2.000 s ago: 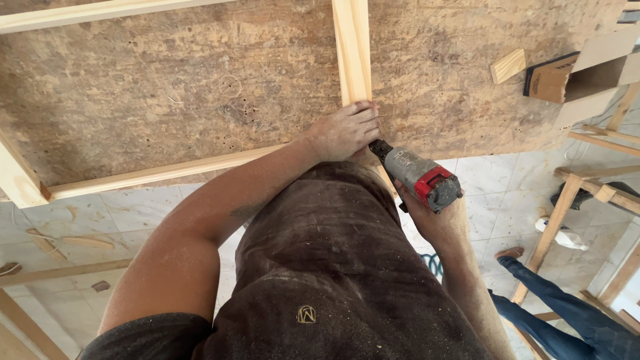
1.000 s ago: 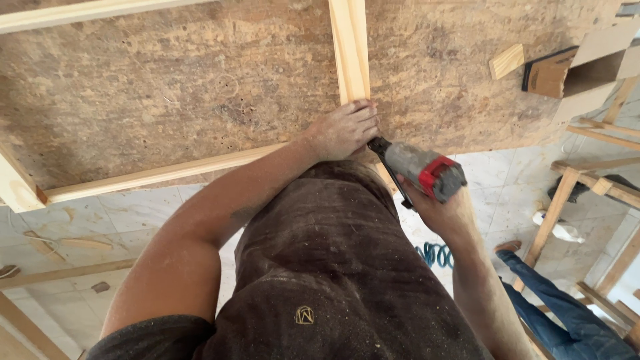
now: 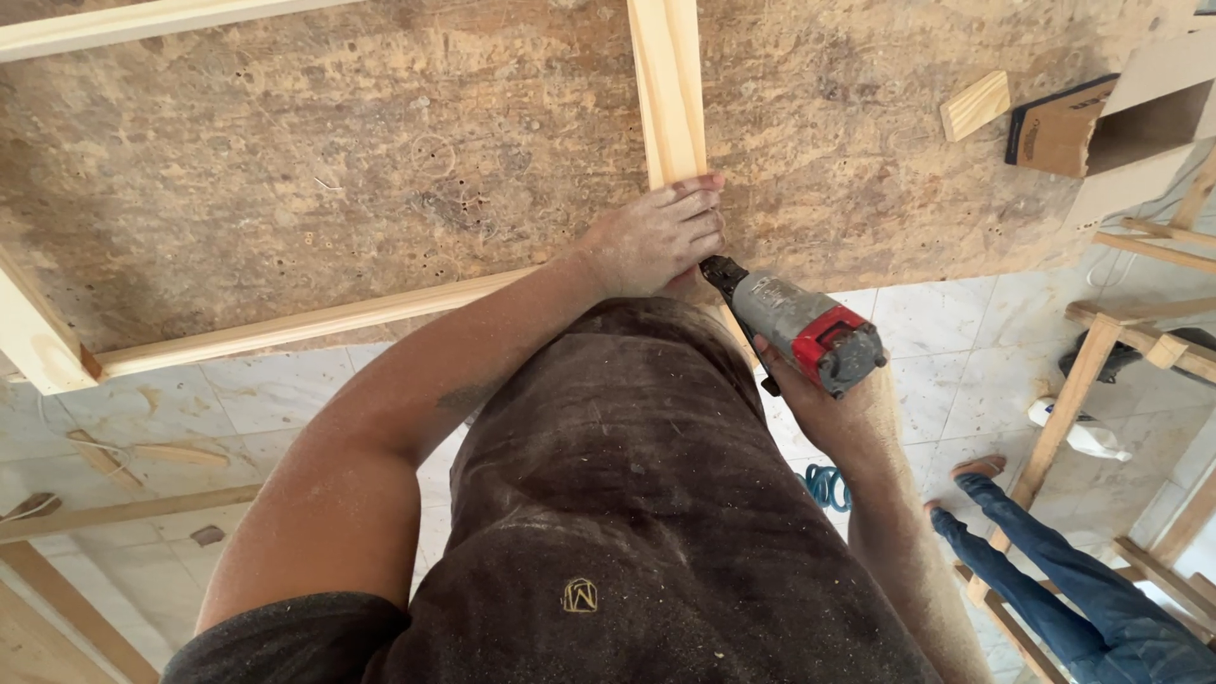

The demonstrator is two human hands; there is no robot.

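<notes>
My left hand (image 3: 657,237) wraps over the near end of a pale wooden batten (image 3: 670,90), which lies on a stained wooden worktable (image 3: 427,161). Just right of those fingers, the nose of a grey and red pneumatic nailer (image 3: 793,323) points toward the batten's end. My right hand (image 3: 815,404) is closed around the nailer's grip, partly hidden under its body. A long wooden rail (image 3: 332,318) of the same frame runs along the table's near edge and passes out of sight behind my left forearm. The exact contact point of the nose is hidden.
A small wood offcut (image 3: 976,106) and an open cardboard box (image 3: 1064,128) lie at the table's right. A coiled blue hose (image 3: 826,486) hangs below the nailer. At lower right, a person in jeans (image 3: 1064,598) is beside wooden trestles (image 3: 1069,427); a white bottle (image 3: 1092,437) lies on the floor.
The nailer has tilted a little, its rear end now lower beside my right forearm. My left hand stays on the batten's end. The other person's legs have shifted slightly.
</notes>
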